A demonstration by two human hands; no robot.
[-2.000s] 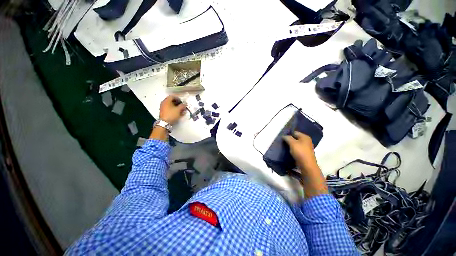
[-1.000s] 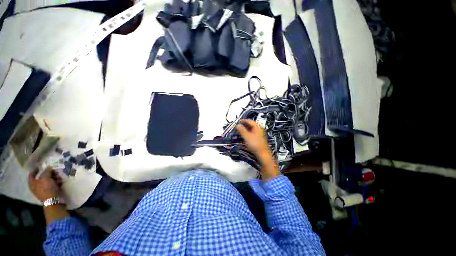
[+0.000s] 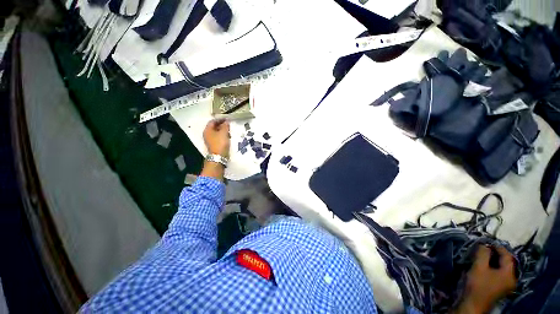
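A flat navy panel stack (image 3: pixel 354 176) lies on the white sheet in front of me, untouched. My left hand (image 3: pixel 217 138) is at the near side of the small open box (image 3: pixel 233 103), fingers bent together; whether it holds something is unclear. Small dark squares (image 3: pixel 253 145) are scattered just right of it. My right hand (image 3: pixel 493 273) is in the pile of dark tie strips (image 3: pixel 430 260) at the lower right, fingers curled; the strips make its hold unclear. A few dark strips run from the pile towards the panel's near corner.
Tied navy bundles (image 3: pixel 457 110) with paper tags lie at the right. A long measuring scale (image 3: pixel 184 103) crosses behind the box. A long navy cut panel (image 3: pixel 215 73) lies behind the scale. Scraps lie on the green floor at left.
Since two seconds ago, my right hand has left the panel stack and moved right into the strip pile. The panel now lies flat, all dark on top. My left hand remains by the box.
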